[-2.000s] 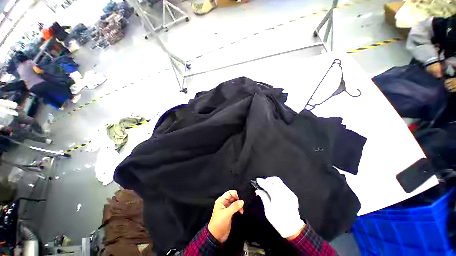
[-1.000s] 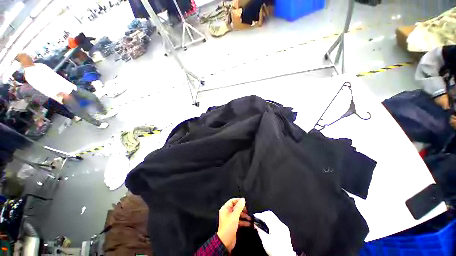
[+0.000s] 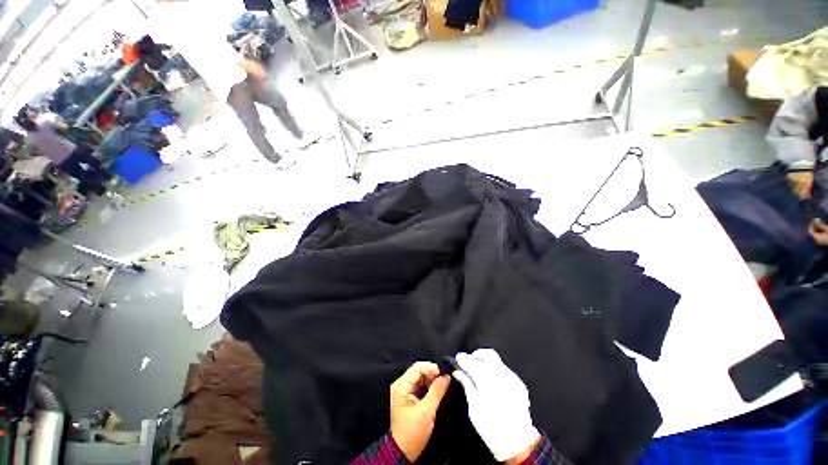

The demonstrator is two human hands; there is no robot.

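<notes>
A large black garment [image 3: 390, 281] lies heaped over the white table and down toward me. My bare left hand [image 3: 416, 410] pinches a bit of the black cloth between thumb and fingers at the bottom centre. My right hand [image 3: 496, 403], in a white glove, is close beside it, its fingertips meeting the left fingertips. A small dark tip, likely thread snips [image 3: 448, 365], shows at the gloved fingertips; most of it is hidden by the glove. Any loose thread is too fine to see.
A black hanger [image 3: 643, 195] and a smartphone [image 3: 763, 371] lie on the white table [image 3: 717, 300]. A blue crate [image 3: 744, 445] is at lower right, a brown garment heap [image 3: 222, 404] at lower left. Another worker's hand [image 3: 801, 183] shows at right. A metal rack [image 3: 481, 134] stands behind.
My gloved hand has moved up and turned, its fingertips now meeting my left fingertips at the cloth. The snips are more hidden. A person in the background has walked to the right.
</notes>
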